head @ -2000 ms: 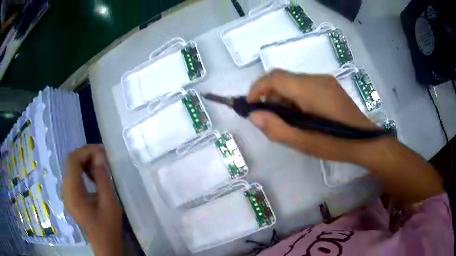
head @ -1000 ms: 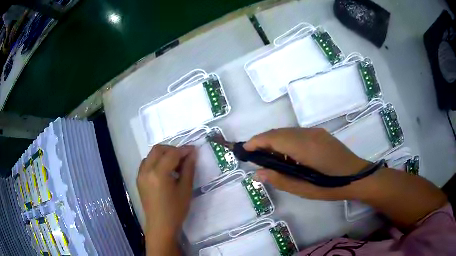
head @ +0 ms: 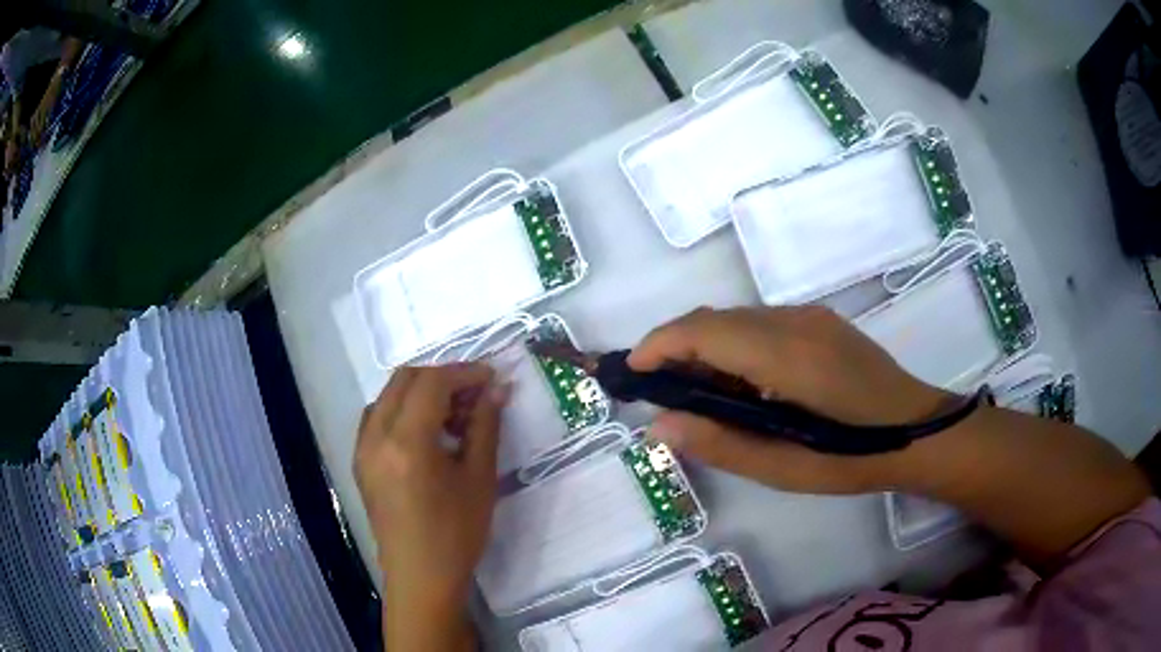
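Observation:
My right hand (head: 777, 395) holds a black soldering iron (head: 713, 397) like a pen. Its metal tip is at the upper end of the green circuit board (head: 569, 378) in the second white case of the left row. My left hand (head: 439, 446) is over that case, thumb and fingertips together near the board; it hides much of the case, and whether a thin wire or cable is between the fingers cannot be told. A white charging cable (head: 503, 334) loops at the case's upper edge beside the fingers.
Other white cases (head: 452, 283) with boards lie in two rows on the bench (head: 337, 236). Stacked cell trays (head: 210, 471) with yellow-edged cells stand at left. A black dross dish (head: 919, 38) is at top right, a black fan (head: 1127, 127) at far right. A green conveyor (head: 191, 140) runs behind.
My left hand has moved from beside the tray stack onto the second case. The iron's tip has come from beside that case onto its board. The view has shifted.

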